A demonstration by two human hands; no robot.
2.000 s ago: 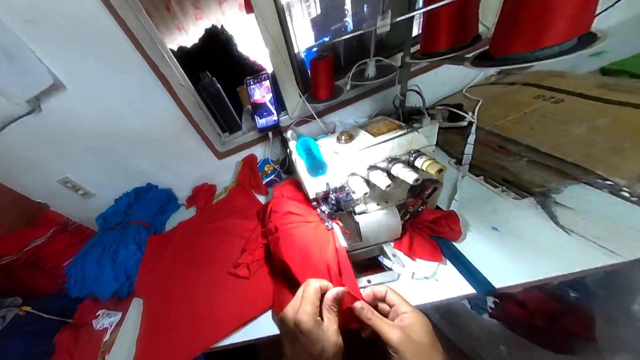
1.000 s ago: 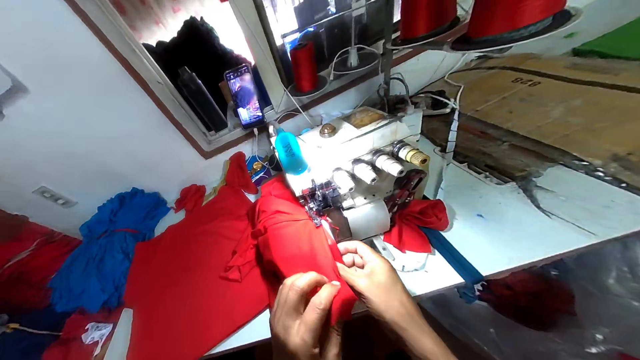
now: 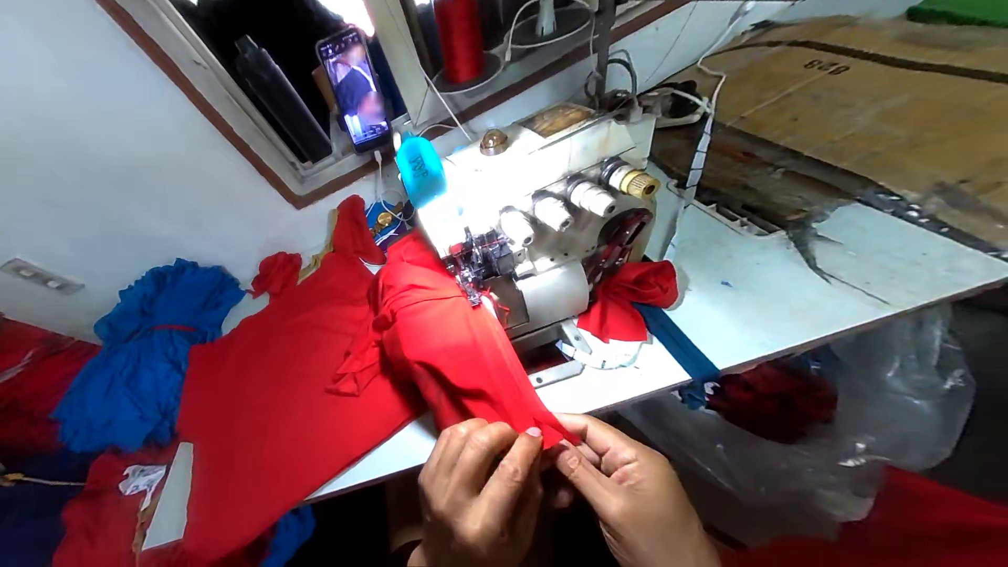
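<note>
Red fabric (image 3: pixel 465 346) runs from beneath the presser foot area of a white overlock sewing machine (image 3: pixel 543 189) down past the table's front edge. At its near corner my left hand (image 3: pixel 484 488) pinches the cloth between thumb and fingers. My right hand (image 3: pixel 622 480) grips the same edge just to the right, its thumb close to the left one. Both hands are below the machine, in front of the table. Another flat red fabric piece (image 3: pixel 276 417) lies to the left, partly beneath the held cloth.
Gathered blue fabric (image 3: pixel 157 346) lies at the left. A phone (image 3: pixel 354 90) leans at the window frame behind the machine. A red thread cone (image 3: pixel 459 43) stands at the back. Right of the machine are a red cloth bundle (image 3: pixel 642 287) and cardboard (image 3: pixel 858 110); a clear plastic bag (image 3: pixel 906 386) hangs below.
My right hand was higher along the fabric edge, nearer the machine, one second ago; now it is down beside my left hand at the near corner.
</note>
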